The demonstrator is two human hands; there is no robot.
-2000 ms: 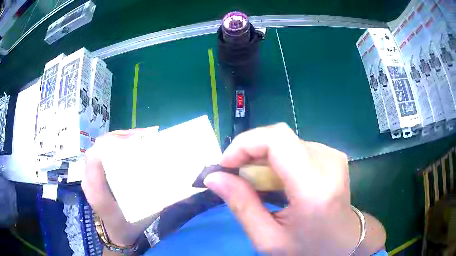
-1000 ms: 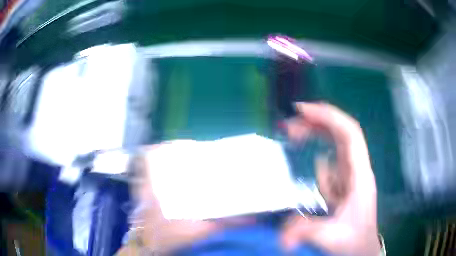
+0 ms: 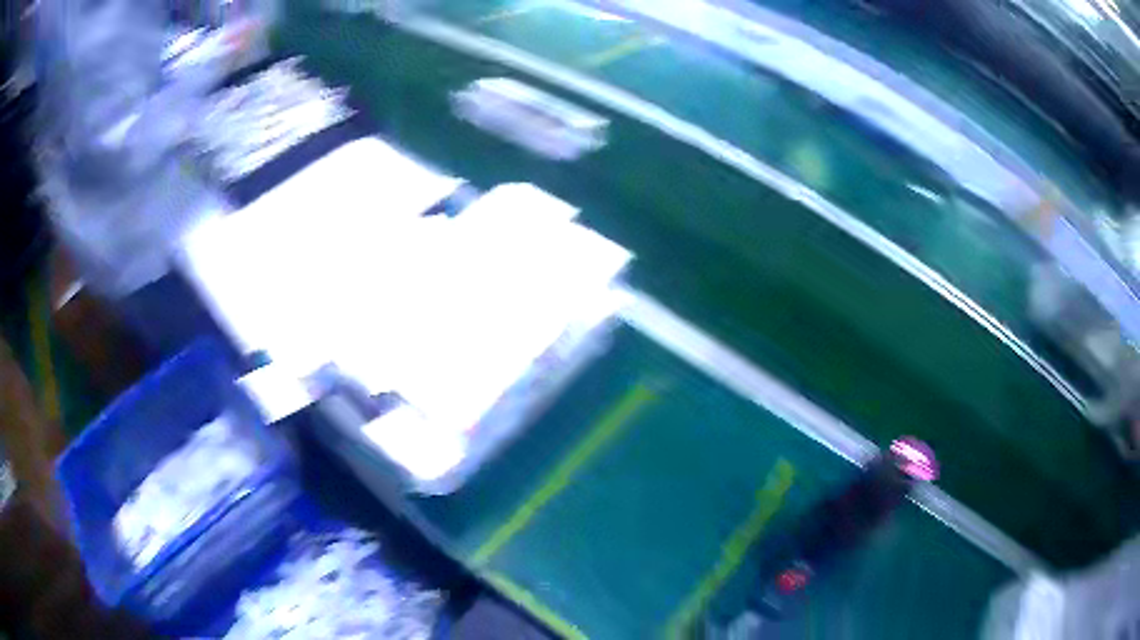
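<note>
Neither of my hands is in the picture. The view is blurred. Nearest in front are overexposed white cartons (image 3: 500,294) stacked on the bench at left of centre, with flaps sticking out on their near side. Left of them lies a bright white sheet or board, its edges merging with the stack. A blue basket (image 3: 94,469) stands below the bench edge at lower left, holding whitish crumpled pieces (image 3: 188,494). More whitish pieces (image 3: 331,594) lie beside it at the bottom edge.
A black tool (image 3: 831,519) with a pinkish round end and a red switch lies or is mounted on the green bench (image 3: 625,500). A metal rail (image 3: 750,381) runs behind it. A pale box (image 3: 531,115) is beyond the rail. Yellow-green tape lines mark the bench.
The view has swung left and tilted. Both hands and the white carton they held have left the picture. The left stack and blue basket now show more fully; the right carton row is gone.
</note>
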